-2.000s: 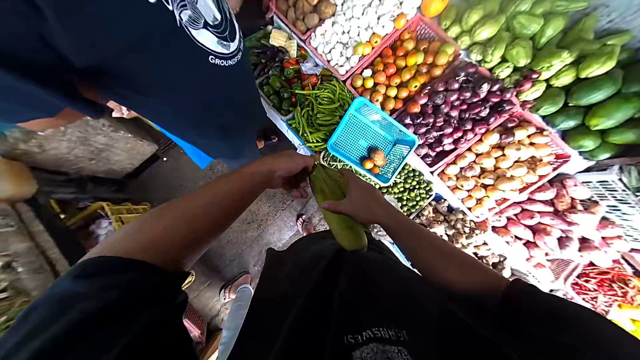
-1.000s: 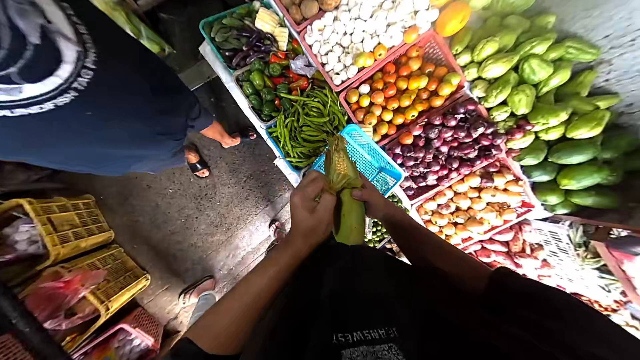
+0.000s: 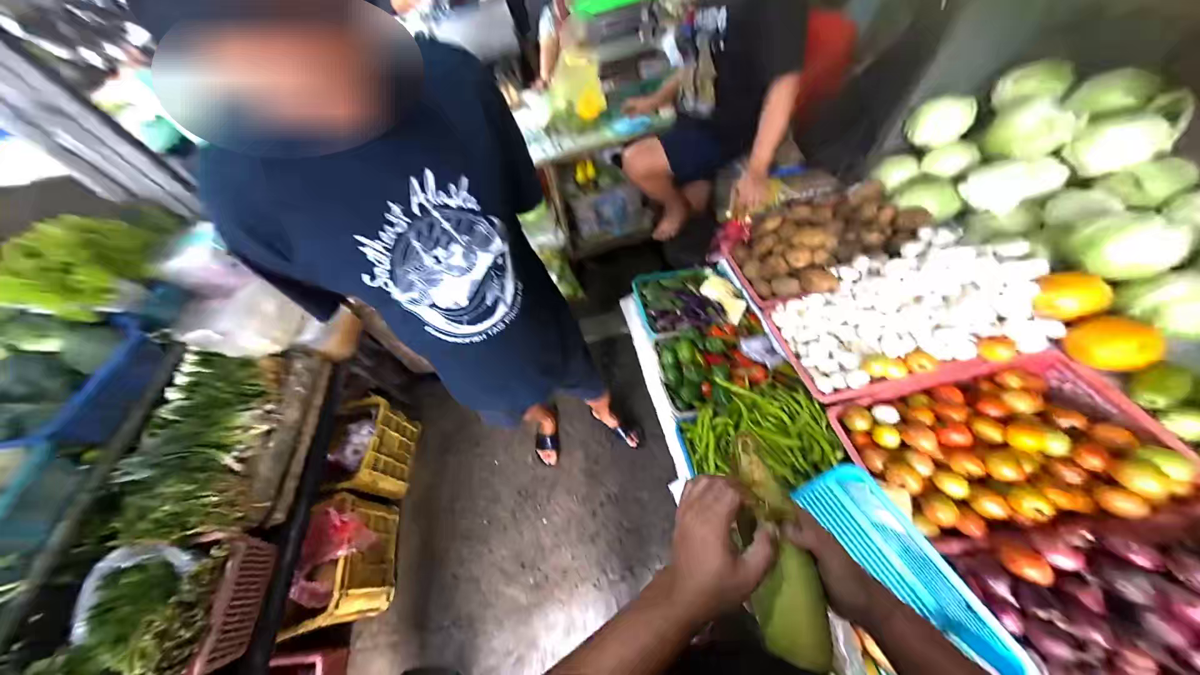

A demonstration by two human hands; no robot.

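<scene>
Both of my hands grip a long green vegetable or fruit (image 3: pixel 792 600) at the lower middle of the head view; its exact kind is unclear. My left hand (image 3: pixel 717 544) closes round its left side, thumb across the front. On the right side, partly hidden behind it, is my right hand (image 3: pixel 825 553). The narrower, yellowish-brown end points away from me, over the long green chillies or beans (image 3: pixel 769 417). A blue plastic basket (image 3: pixel 900 553) lies right beside my right hand.
A person in a dark printed shirt (image 3: pixel 450 262) stands in the aisle; another person (image 3: pixel 712 103) is behind. Crates of tomatoes (image 3: pixel 994 431), onions (image 3: pixel 1078 600), garlic (image 3: pixel 909 300) and potatoes (image 3: pixel 806 234) fill the right. Yellow crates (image 3: pixel 370 562) and leafy greens (image 3: pixel 187 450) line the left.
The view has swung up and left, showing more of the aisle and the standing person. Both hands have stayed on the green vegetable or fruit; my left hand has shifted from its tip onto its side.
</scene>
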